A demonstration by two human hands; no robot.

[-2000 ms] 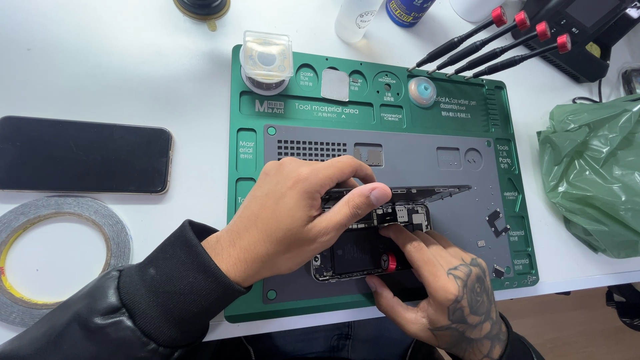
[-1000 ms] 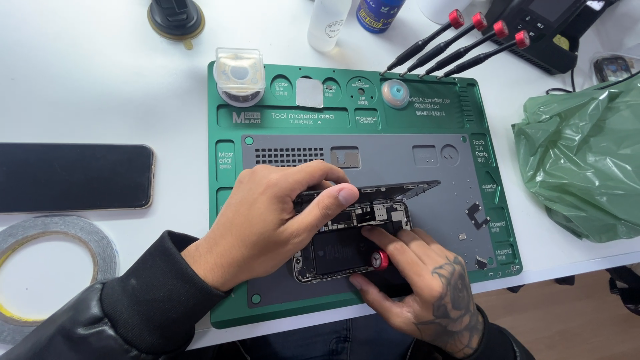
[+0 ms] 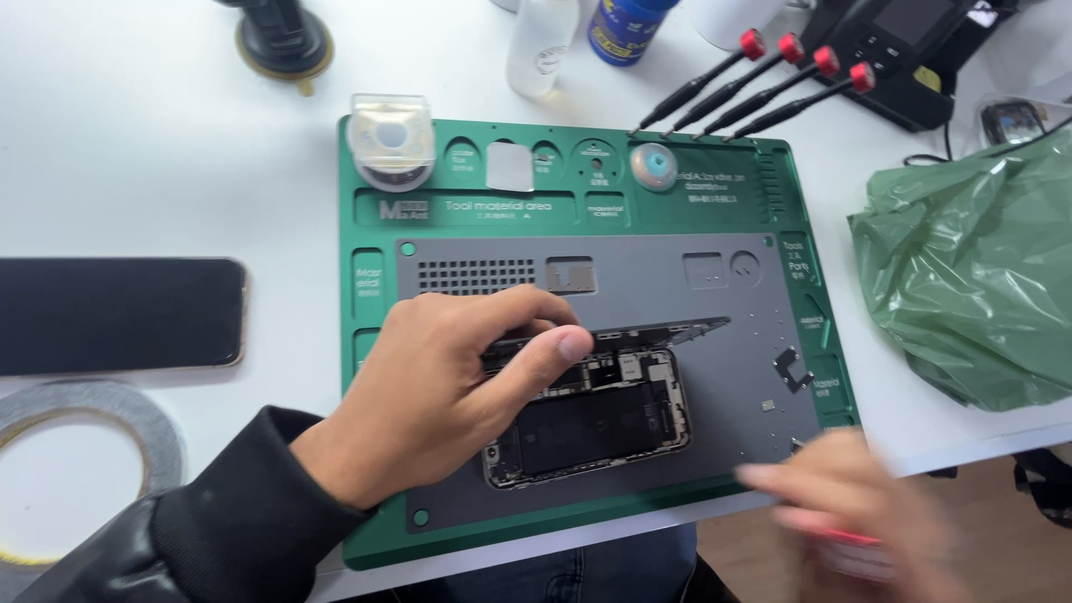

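An opened smartphone point(image 3: 586, 427) lies on the grey pad of a green repair mat point(image 3: 486, 209), its battery and inner parts showing. Its display assembly point(image 3: 670, 332) is tilted up along the far side, pinched between the thumb and fingers of my left hand point(image 3: 452, 377). My right hand point(image 3: 863, 511), blurred, is at the mat's near right corner, away from the phone. A red-capped tool point(image 3: 850, 554), blurred and partly hidden, is in its grasp. Small screws and a black bracket point(image 3: 791, 370) lie on the pad's right side.
Several screwdrivers point(image 3: 779, 88) lean on the mat's far edge, near bottles. A clear spool box point(image 3: 391, 138) and a round container point(image 3: 653, 166) sit on the mat. At the left lie another phone point(image 3: 117, 316) and a tape roll point(image 3: 159, 452); a green plastic bag point(image 3: 971, 276) is at the right.
My right hand has moved away from the phone to the right, with the red-capped tool. My left hand still holds the display up. The phone's battery area is now more exposed to view.
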